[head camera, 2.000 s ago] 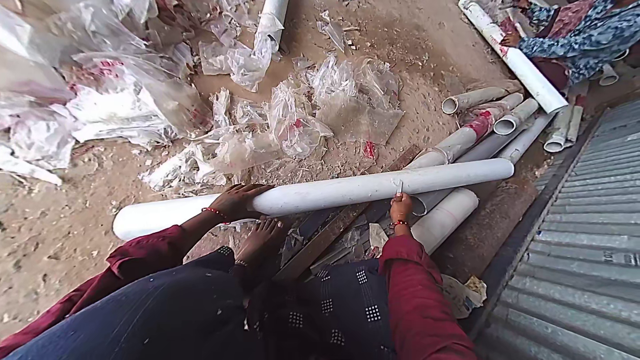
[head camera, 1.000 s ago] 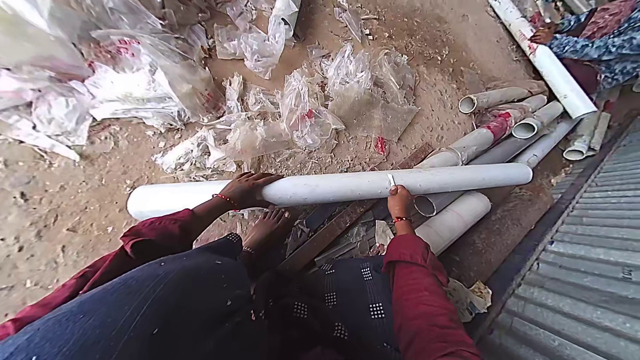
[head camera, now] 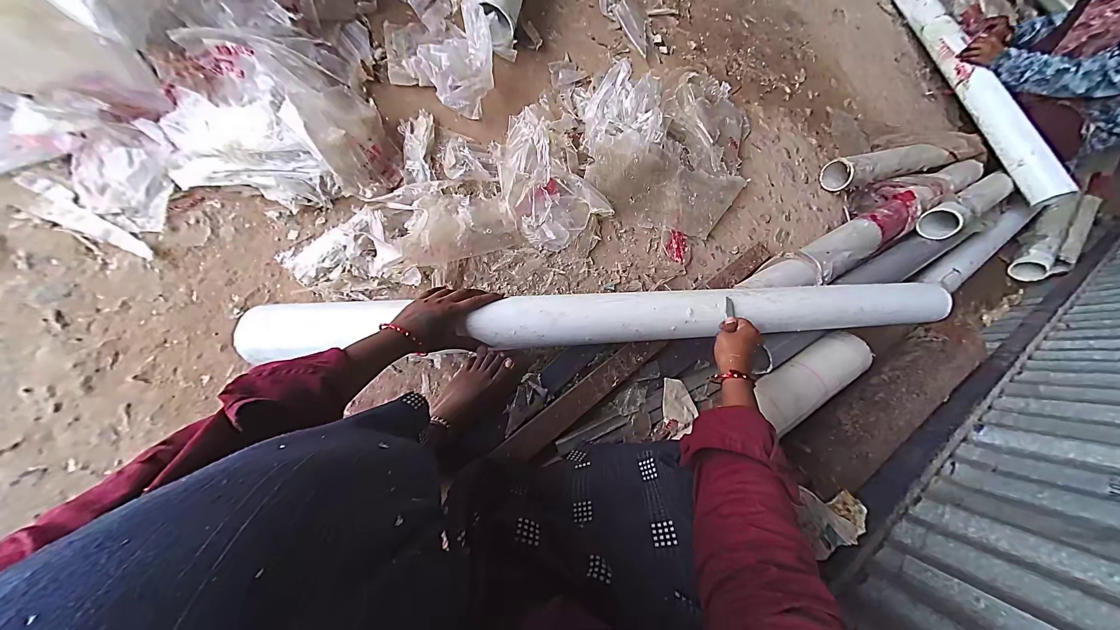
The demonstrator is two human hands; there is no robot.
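A long white tube [head camera: 604, 317], which looks like plastic pipe or a cardboard core, lies across the view in front of my knees. My left hand [head camera: 442, 319] rests over its left half, palm down, with the fingers on its upper side. My right hand [head camera: 737, 346] is at the near side of its right half, closed around a small knife [head camera: 730, 308]. The short blade points away from me and lies against the tube's surface. Most of the knife's handle is hidden in my fist. My bare foot [head camera: 477, 385] is just below the tube, near my left hand.
Crumpled clear plastic film [head camera: 542, 188] covers ground beyond the tube. More tubes [head camera: 814, 376] lie at the right, beside a dark metal bar [head camera: 586, 398]. A corrugated metal sheet [head camera: 1032, 455] borders the right side. At the upper right, another person's hand [head camera: 987, 42] holds a white tube [head camera: 997, 105].
My left hand stays on the tube. My right hand stays near the same part of it, and the blade shows more plainly now than one second ago. The view has shifted slightly.
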